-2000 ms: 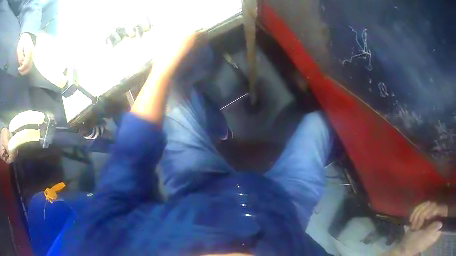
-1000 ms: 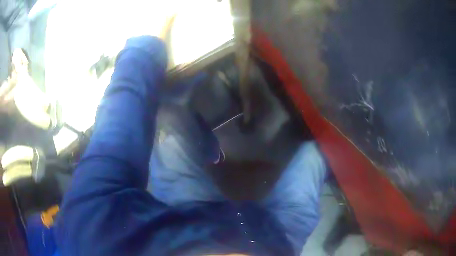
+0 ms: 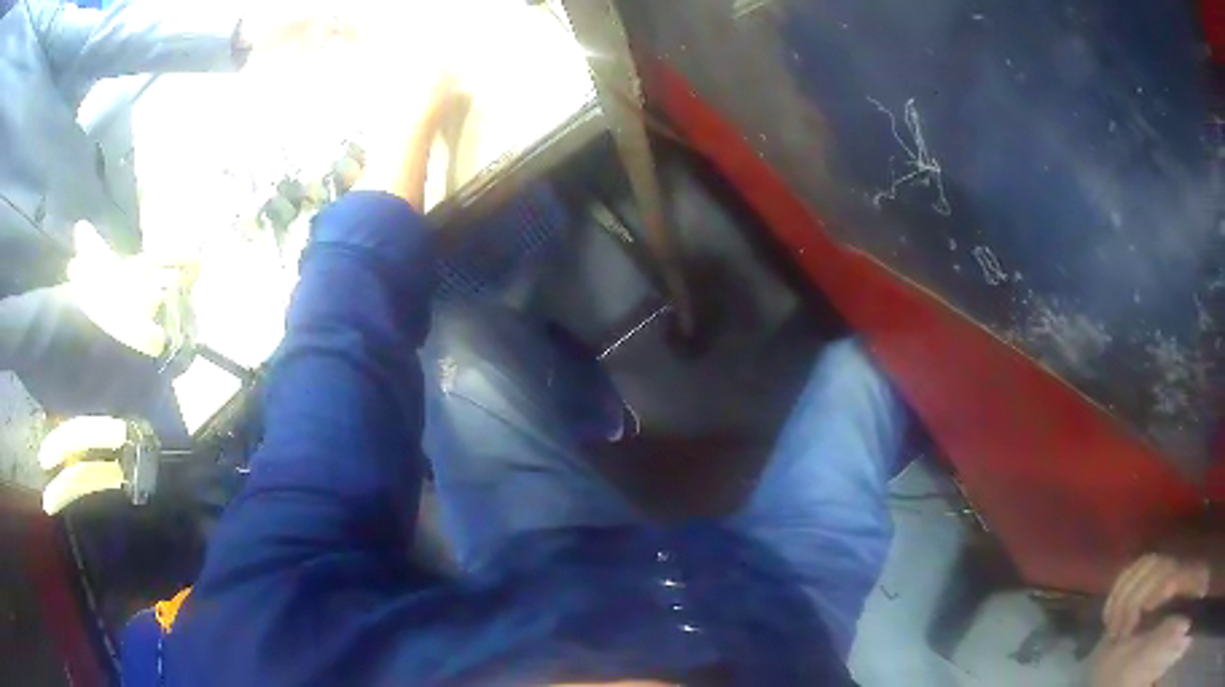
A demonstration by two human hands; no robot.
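Note:
My left arm, in a blue sleeve, reaches over the white worktable. My left hand is washed out by glare, so its fingers and anything in them cannot be made out. Small grey parts lie on the table left of my wrist. At the lower right edge, a bare hand at the machine's red border looks like my right hand. A second hand shape shows just above it, with a dark strip between. Its grip is unclear.
Another person's grey-blue sleeve is at the upper left. A red-edged dark machine panel fills the right. An orange-yellow piece is at the blue bin, lower left. A pole stands between table and machine.
My left forearm has swung left and further over the table since the first frame. The hand shapes at the lower right, nearly out of view one second ago, show again.

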